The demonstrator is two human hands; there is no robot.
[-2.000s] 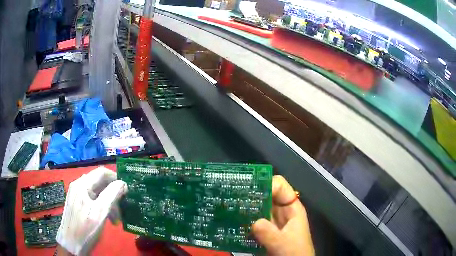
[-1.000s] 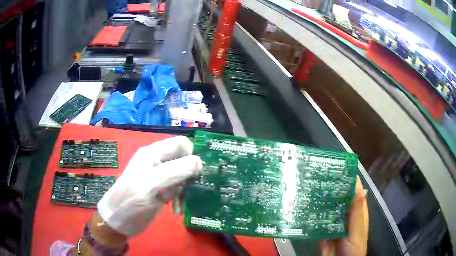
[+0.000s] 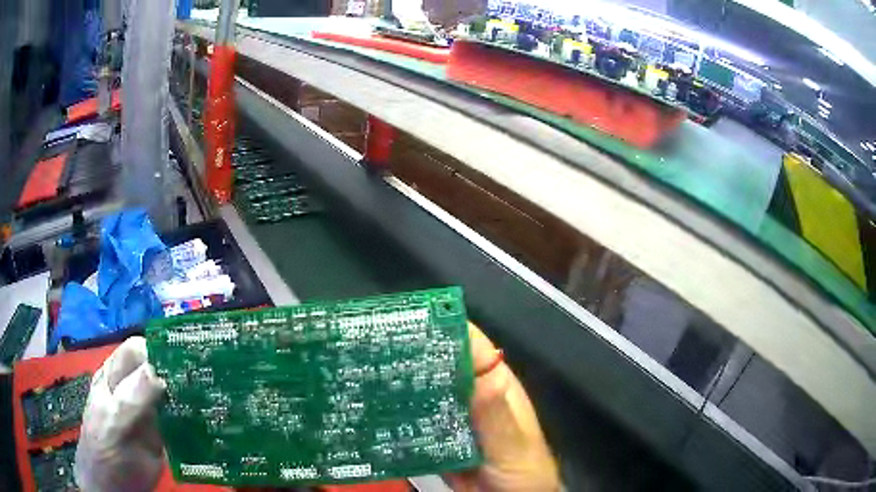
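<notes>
A green circuit board (image 3: pixel 317 389) is held up in front of me, its flat solder side with rows of silver joints facing me. My left hand (image 3: pixel 123 423), in a white glove, grips its left edge. My right hand (image 3: pixel 509 418), bare with a ring, grips its right edge; its lower part is cut off by the picture's edge. Two more boards lie on the red mat (image 3: pixel 58 367) at the left: the upper one (image 3: pixel 56 405) and the lower one (image 3: pixel 53 468), partly cut off and partly behind the glove.
A black tray (image 3: pixel 245 269) holds a crumpled blue bag (image 3: pixel 120 274) and small white items. A board (image 3: pixel 19 332) lies on a white sheet at the left edge. The dark green conveyor (image 3: pixel 317 259) carries boards farther back, beside a red-wrapped post (image 3: pixel 221 125). A raised green-topped shelf (image 3: pixel 615 163) crosses the right side.
The view has swung right again, so the mat and tray sit farther left. The held board has tilted, and the bright glare on it is gone. Both hands still hold it.
</notes>
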